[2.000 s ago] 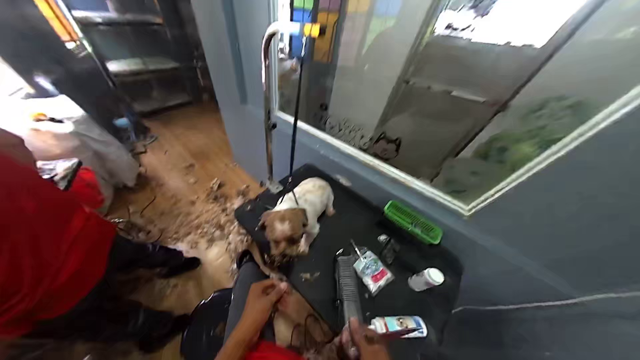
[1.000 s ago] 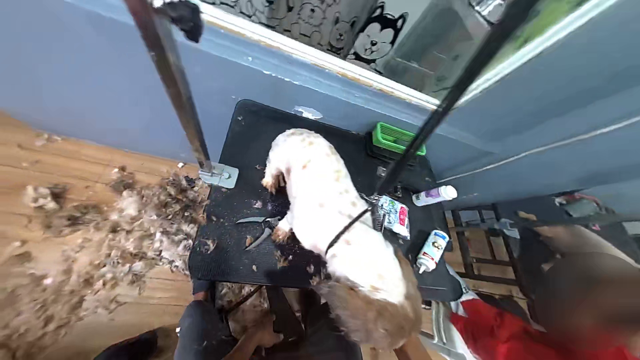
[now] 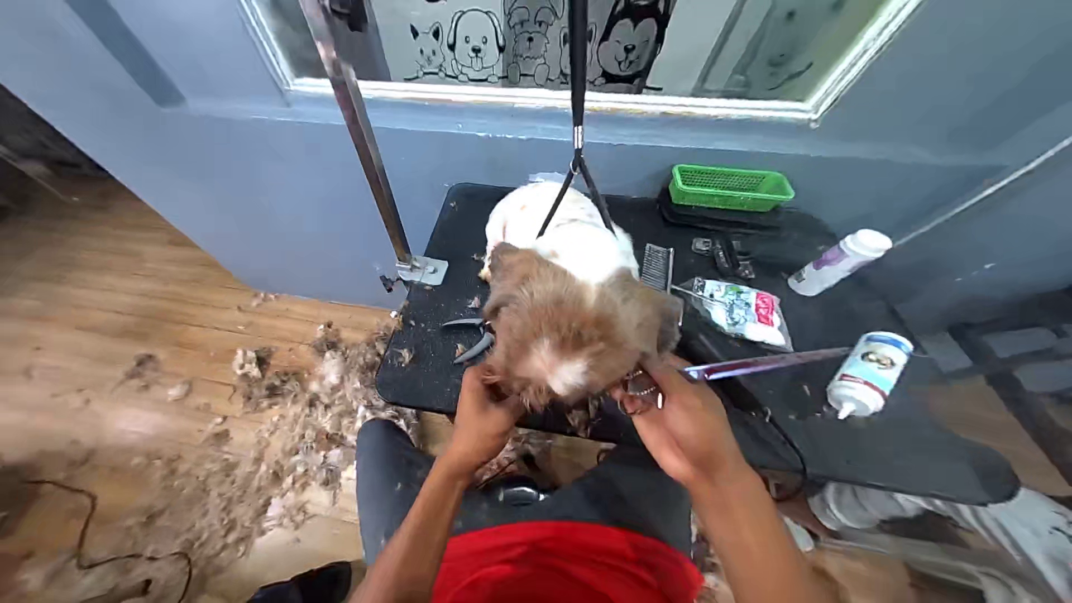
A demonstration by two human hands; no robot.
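Observation:
A small dog with a brown head and clipped white body [image 3: 578,327] faces me on the black grooming table [image 3: 871,456], a black loop around it. My left hand [image 3: 487,410] touches the fur at its cheek; the fingertips are partly hidden. Grooming scissors [image 3: 770,363] are in my right hand [image 3: 682,419], beside the dog's other cheek, with the blades pointing right, away from the head. Pliers-like nail clippers [image 3: 476,342] lie left of the dog. A metal comb [image 3: 657,266] rests behind it on the right, near a plastic packet [image 3: 741,311].
A green plastic basket [image 3: 731,188] stands against the wall. Two white bottles [image 3: 840,262], [image 3: 871,374] lie or stand at the right. A metal post [image 3: 368,151] is clamped at the table's left edge. Clipped fur [image 3: 335,419] and a cord [image 3: 84,536] are on the floor.
The view has swung greatly. The dog's head now faces me between both hands; one second ago it was turned to the lower right. The scissors now show in my right hand.

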